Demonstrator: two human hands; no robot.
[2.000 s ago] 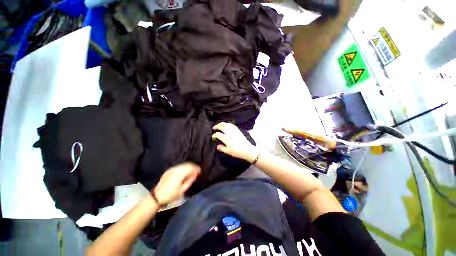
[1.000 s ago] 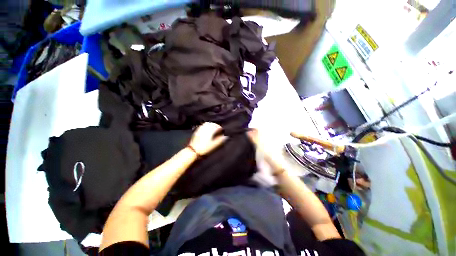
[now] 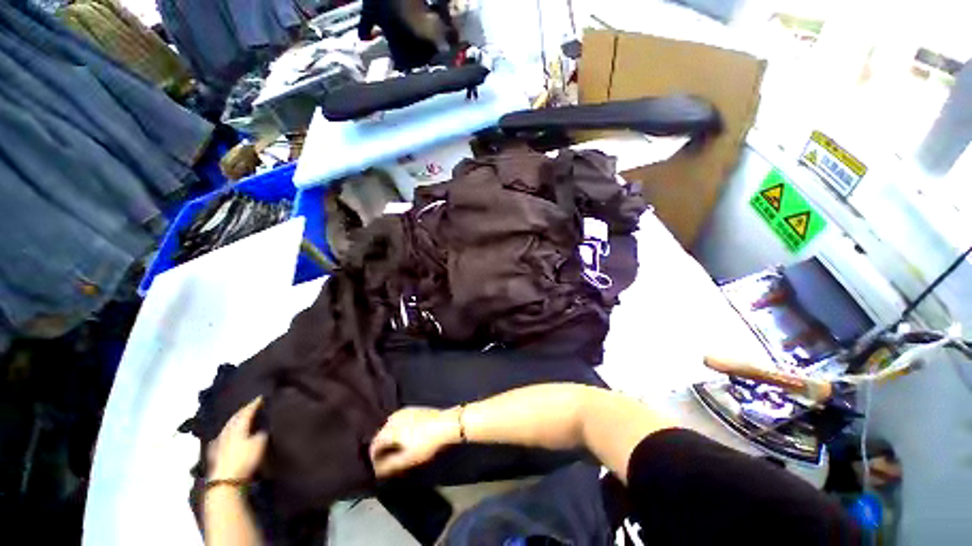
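Note:
A dark brown-black garment (image 3: 320,437) lies bunched on the left part of the work table. My left hand (image 3: 237,446) rests on its left side, slightly blurred; whether its fingers grip cloth cannot be told. My right hand (image 3: 414,439) is curled on the garment's right edge, beside the black padded form (image 3: 496,384). The form's top is bare between my right forearm and the garment pile (image 3: 512,245). The pile shows white drawcords (image 3: 595,263) and a white label. The steam iron (image 3: 762,416), with a tan handle, stands at the right edge, out of my hands.
The white table (image 3: 171,373) runs under everything. A blue bin (image 3: 160,261) with dark pieces is at the back left. Beyond the pile are a pale blue board (image 3: 384,139), black padded boards (image 3: 608,115) and a cardboard sheet (image 3: 671,139). A hose and cable (image 3: 906,352) run to the iron from the right.
Both hands have moved left, onto the left garment, which is now crumpled, with its drawcord loop out of sight. The form is more exposed. The view has tilted up, showing more background.

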